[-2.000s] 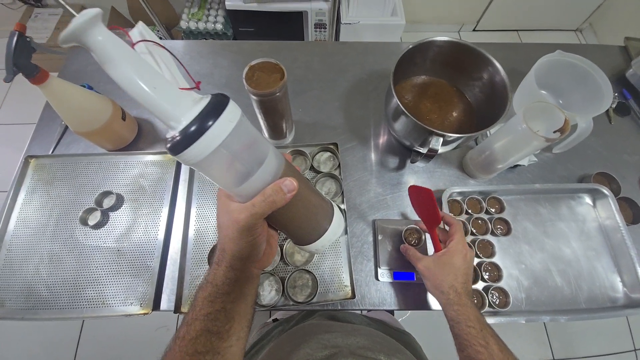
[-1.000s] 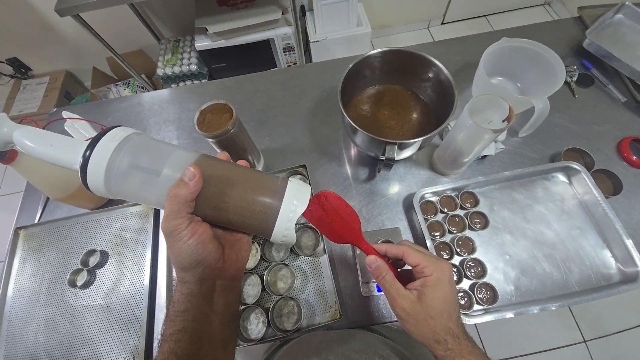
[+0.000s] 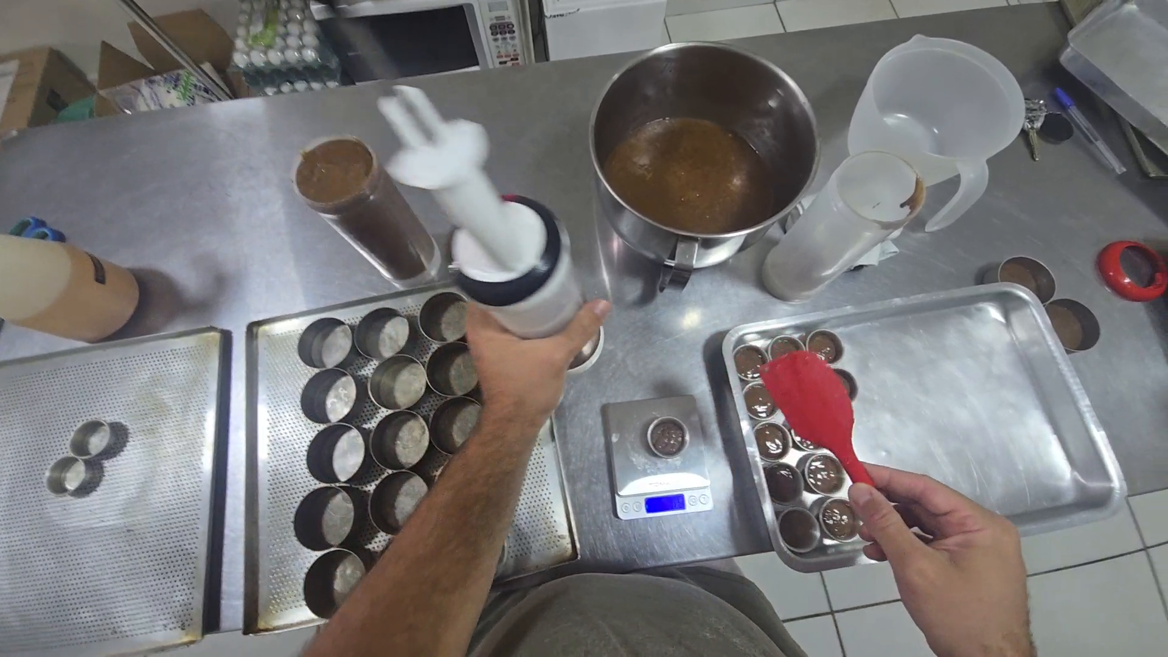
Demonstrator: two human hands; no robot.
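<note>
My left hand (image 3: 529,365) grips the white plastic filling syringe (image 3: 520,274), which stands nearly upright beside the perforated tray's top right corner; its lower end is mostly hidden. Between thumb and fingers, my right hand (image 3: 940,538) holds a red spatula (image 3: 808,401) over the left side of the aluminium pan (image 3: 967,411). Small metal rings filled with glossy brown mixture (image 3: 824,474) stand along that side of the pan. Left of the pan, a small filled mould (image 3: 668,437) rests on the digital scale (image 3: 630,456), touched by neither hand.
Empty metal rings (image 3: 338,453) stand in rows on a perforated tray (image 3: 538,538). Behind are a tube of brown filling (image 3: 383,219), a steel pot (image 3: 707,146) of brown mixture, an empty clear tube (image 3: 830,237) and a plastic jug (image 3: 940,100). Another perforated tray (image 3: 137,566) lies left.
The filling syringe, tilted across my left side one second ago, is now nearly upright. My right hand has moved from the scale to over the pan, carrying the spatula away from the syringe's tip.
</note>
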